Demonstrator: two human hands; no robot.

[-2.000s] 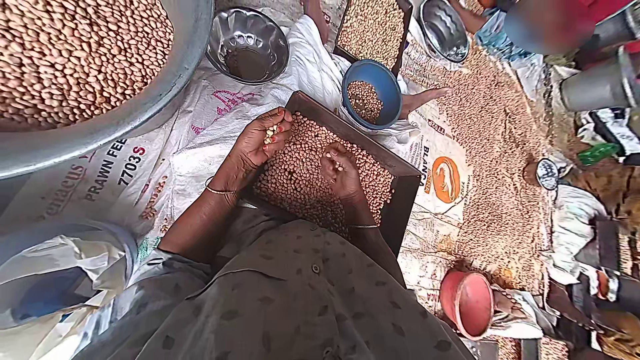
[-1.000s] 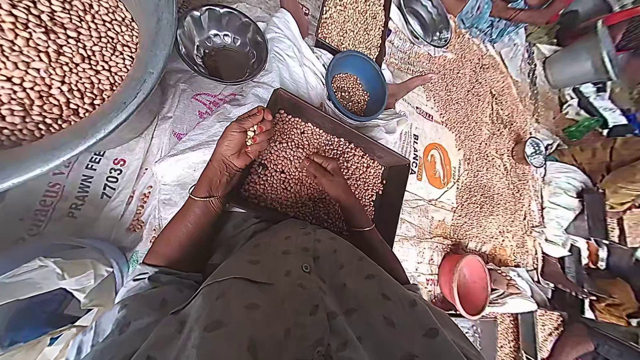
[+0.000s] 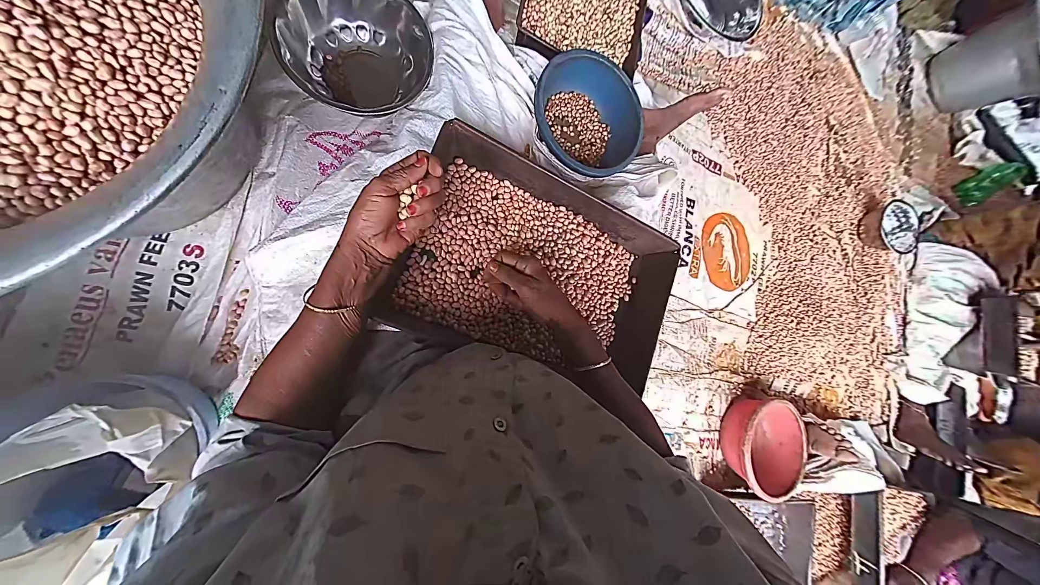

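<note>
A dark rectangular tray [image 3: 561, 201] lies tilted across my lap, filled with a layer of pinkish-brown peanuts [image 3: 520, 211]. Over its left edge, my left hand [image 3: 396, 203] is palm up with fingers curled around several pale peanut kernels [image 3: 406, 199]. My right hand [image 3: 528, 288] rests palm down on the peanuts in the middle of the tray, fingertips bent into them; whether it pinches any is hidden. A blue plastic bowl [image 3: 626, 106] with some peanuts stands just beyond the tray.
A large metal basin [image 3: 236, 122] heaped with peanuts stands at the upper left, beside a shiny steel bowl [image 3: 406, 73]. Another tray [image 3: 528, 41] of peanuts is at the top. Peanuts [image 3: 821, 203] are spread over printed sacks on the right, near a red bucket [image 3: 735, 435]. Other people's limbs show nearby.
My right hand has moved down and left over the peanuts in the tray. My left hand keeps hold of the pale kernels.
</note>
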